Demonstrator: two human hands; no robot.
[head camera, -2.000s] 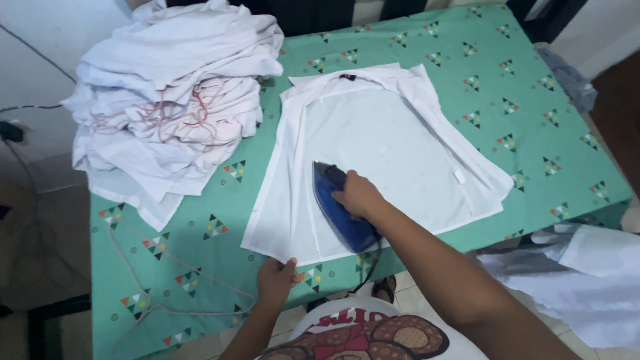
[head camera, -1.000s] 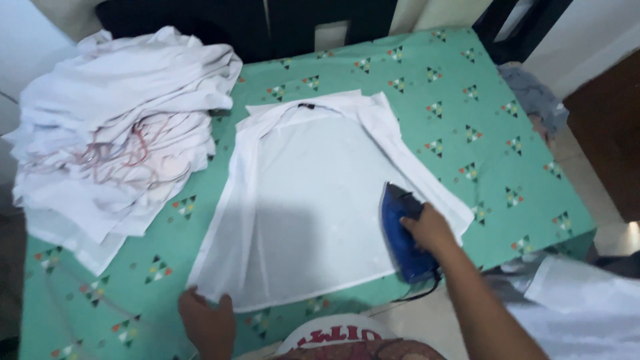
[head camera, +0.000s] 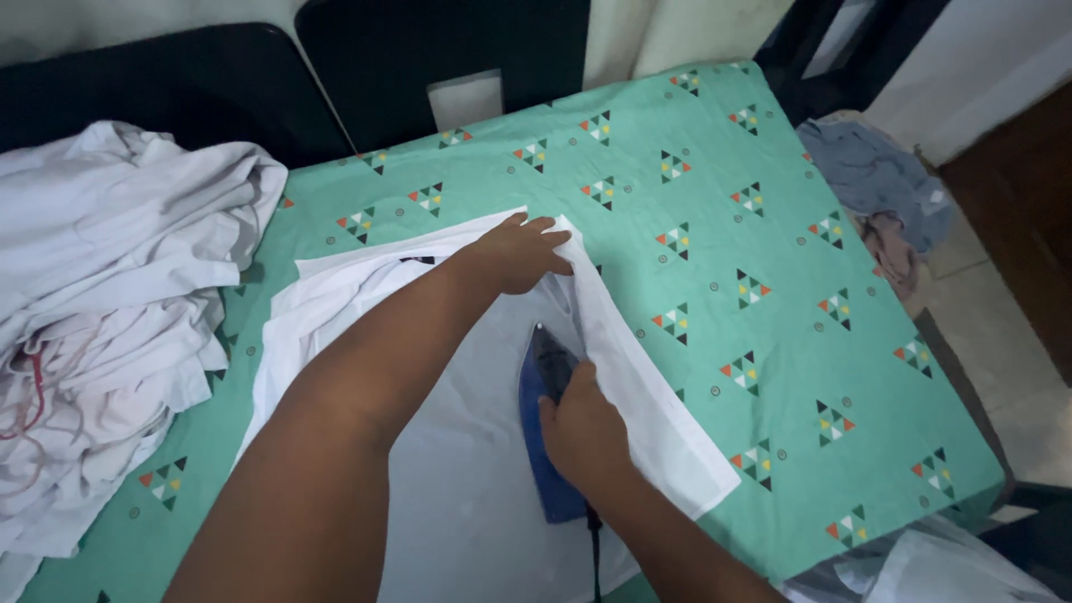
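Observation:
A white garment (head camera: 452, 452) lies spread over the green patterned cloth, its collar end toward the far side. My right hand (head camera: 584, 427) is closed around the handle of a blue clothes iron (head camera: 540, 444), which rests on the garment's inner face with its tip pointing away from me. My left hand (head camera: 523, 251) lies palm down at the far right corner of the garment, fingers spread over the fabric near the collar. Whether its fingertips pinch the fabric cannot be told. My left forearm hides part of the garment's left side.
A heap of white clothes (head camera: 109, 243) covers the table's left side. Dark chair backs (head camera: 444, 50) stand along the far edge. Blue-grey cloth (head camera: 879, 180) lies beyond the right edge, and clear plastic with white fabric (head camera: 946, 565) is at the lower right. The iron's cord (head camera: 595, 553) trails toward me.
My left hand has moved from the garment's near left corner to its far right corner. The iron, still in my right hand, has turned slightly. The view has moved closer.

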